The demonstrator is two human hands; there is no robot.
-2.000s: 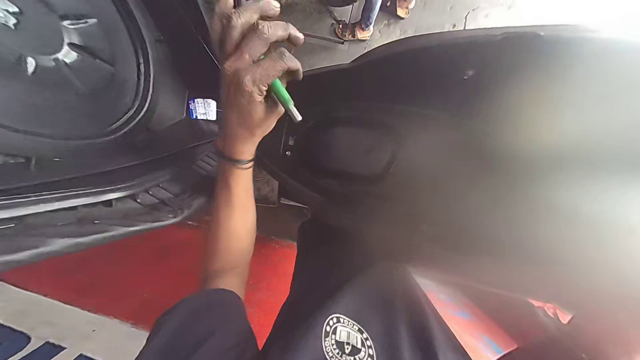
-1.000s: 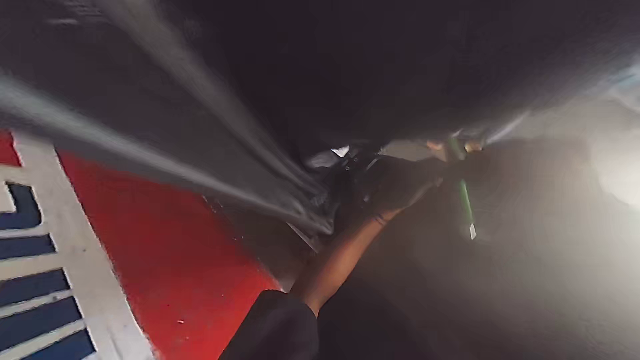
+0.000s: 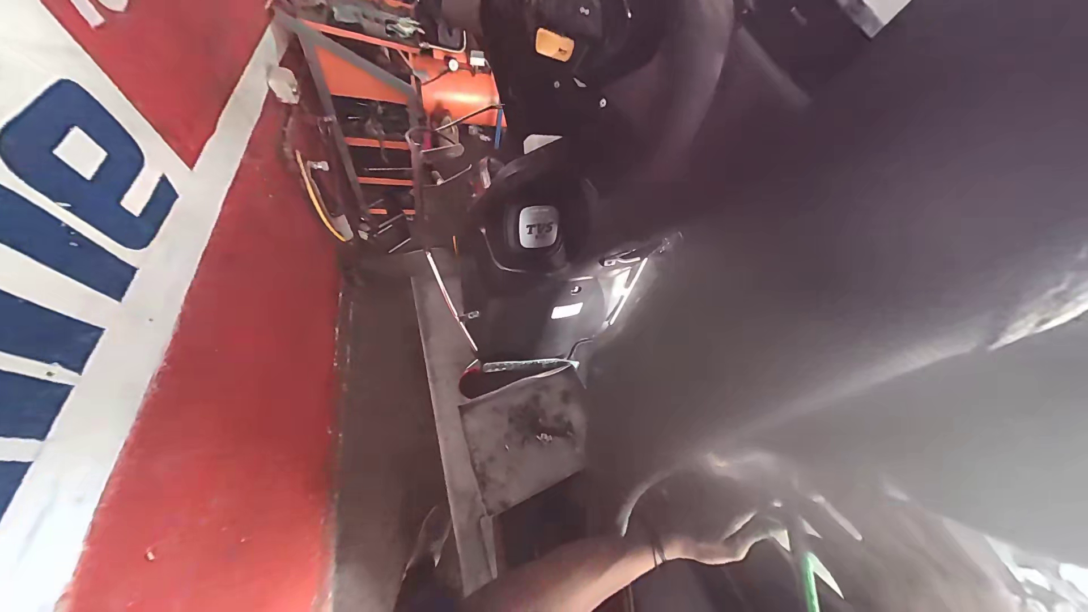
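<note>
My left hand [image 3: 722, 518] is blurred at the lower right, its forearm reaching in from the bottom edge, with a dark band at the wrist. A slim green tool [image 3: 807, 578] shows at its fingers, apparently held in them. Above the hand, a large dark surface, blurred and close to the camera, fills the right side. Up and to the left is a black motor vehicle part with a silver TVS badge [image 3: 537, 228]. Below the badge is a black panel [image 3: 535, 297] with a small white label. My right hand is not in view.
A painted red, white and blue wall [image 3: 246, 382] runs along the left. At the top stand an orange metal rack [image 3: 365, 72] with tools and an orange tank [image 3: 463, 89]. A yellow cable or hose [image 3: 319, 200] hangs beside the rack. A stained grey plate [image 3: 527, 433] lies mid-frame.
The view has swung a lot. My left hand, raised in plain sight two seconds ago with the green tool in it, is now low at the right beneath the dark surface.
</note>
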